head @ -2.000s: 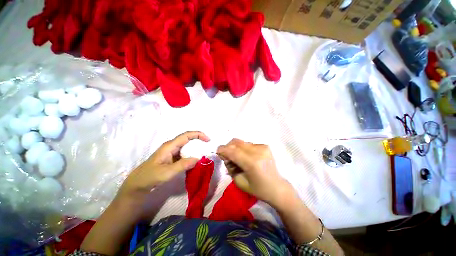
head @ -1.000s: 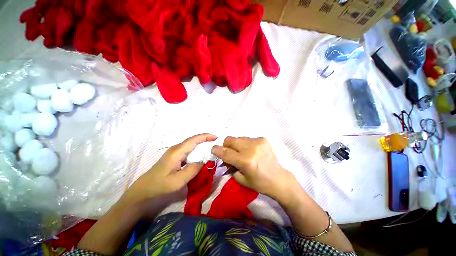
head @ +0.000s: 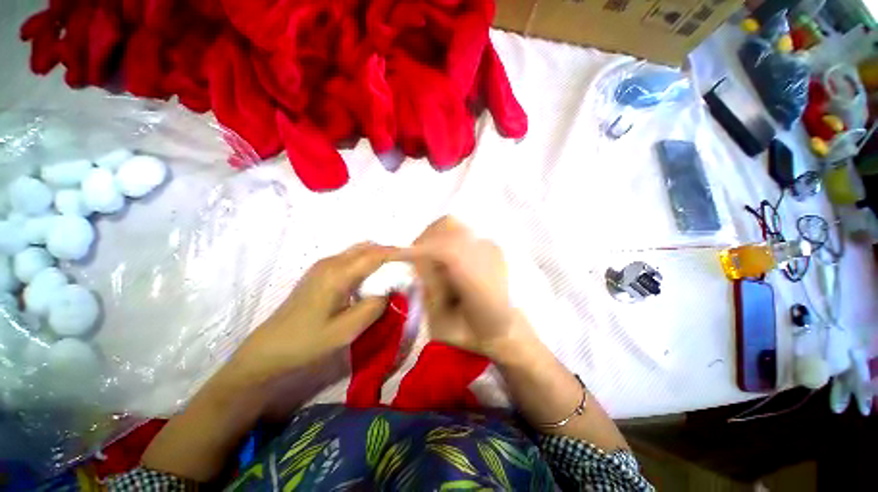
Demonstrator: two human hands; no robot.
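Note:
A fluffy white pompom (head: 386,280) is held between the thumb and fingers of my left hand (head: 322,300), above the near part of the table. The narrow end of a red plush piece (head: 377,351) touches the pompom's underside, with a pale loop of thread at the join. The piece runs down to my lap, and a wider red part lies to its right. My right hand (head: 464,279) is blurred, just right of the pompom, fingers bent together. I cannot see a needle or what its fingertips hold.
Many red plush pieces (head: 318,77) are heaped at the far left. A clear plastic bag (head: 207,226) with white pompoms (head: 72,236) lies left. A round silvery object (head: 633,282), amber bottle (head: 748,260), smartphone (head: 755,334) and cables are right. A cardboard box (head: 616,27) stands at the far edge.
My right hand has risen slightly beside the pompom and turned, its fingers now blurred. My left hand still holds the pompom. The whole view has shifted a little.

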